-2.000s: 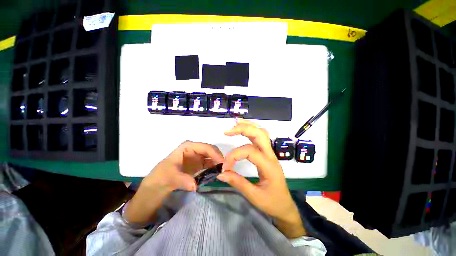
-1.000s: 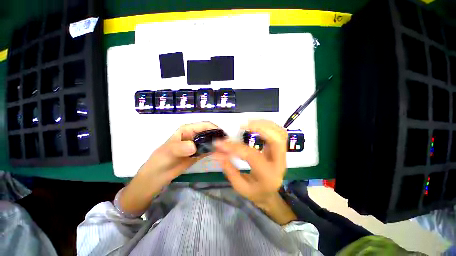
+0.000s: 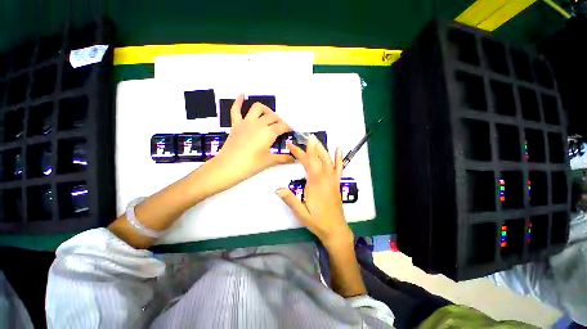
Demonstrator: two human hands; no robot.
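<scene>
Lit smartwatch units (image 3: 190, 146) stand in a row on a long black strip (image 3: 321, 141). My left hand (image 3: 248, 138) reaches over the row's right part, thumb and index finger around a smartwatch unit (image 3: 283, 143) there, mostly hidden. My right hand (image 3: 320, 186) has its fingertips at the same unit's right side; its thumb is spread away. A whitish, see-through film (image 3: 302, 137) shows between the two hands; which fingers hold it I cannot tell. More lit units lie either side of my right hand, one at its left (image 3: 296, 189) and one at its right (image 3: 349, 191).
Black foam squares (image 3: 201, 104) lie above the row on the white mat (image 3: 138, 115). A black pen (image 3: 358, 144) lies right of the strip. A compartment tray (image 3: 100, 148) stands at left, stacked foam trays (image 3: 425, 154) at right. Yellow tape (image 3: 257, 54) runs behind.
Both hands have moved forward from the mat's front to the row's right part, with the dark smartwatch unit from my left hand. The whole view has shifted left.
</scene>
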